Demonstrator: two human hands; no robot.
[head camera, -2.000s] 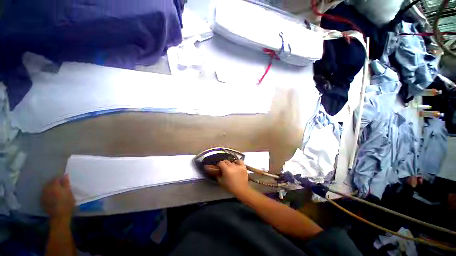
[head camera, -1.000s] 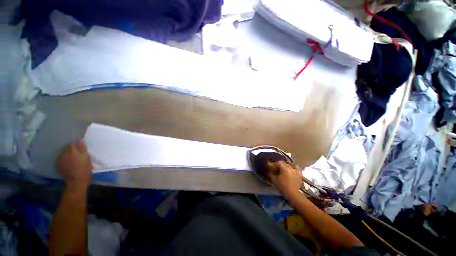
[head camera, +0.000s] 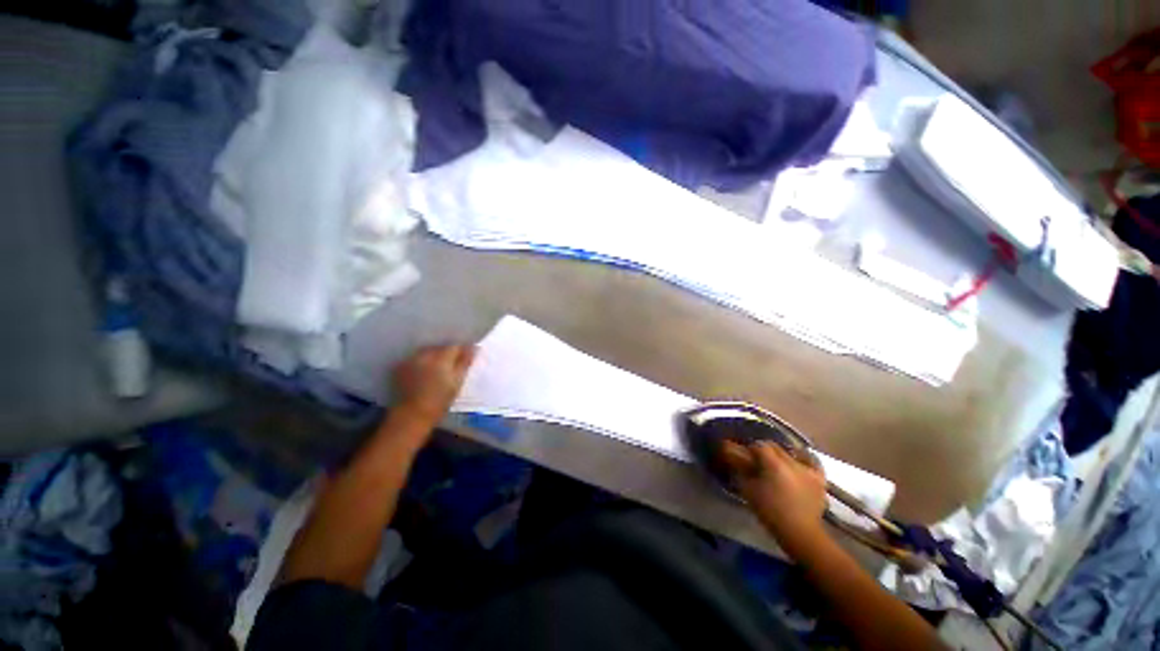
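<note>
A long white cut panel (head camera: 579, 384) lies along the near table edge, its wide flared end at the left. My left hand (head camera: 434, 379) is at that wide end; its fingers are closed at the panel's edge, and whether they pinch it is hard to see. My right hand (head camera: 779, 490) grips the handle of the dark steam iron (head camera: 721, 436), which rests on the panel towards its narrow right end. The iron hides part of the panel. A bit of blue (head camera: 489, 426) shows below the wide end.
A stack of white cut panels (head camera: 687, 242) lies across the table (head camera: 547, 286). Behind it are a purple cloth bundle (head camera: 662, 83) and a tied white bundle (head camera: 1005, 191). White cloth (head camera: 299, 204), blue-grey garments (head camera: 159, 165) and a small bottle (head camera: 126, 363) are at left. The hose (head camera: 948, 566) trails right.
The view has swung left, bringing the white cloth heap and bottle into sight. The iron went right along the panel, then back slightly left, leaving more of the narrow end showing.
</note>
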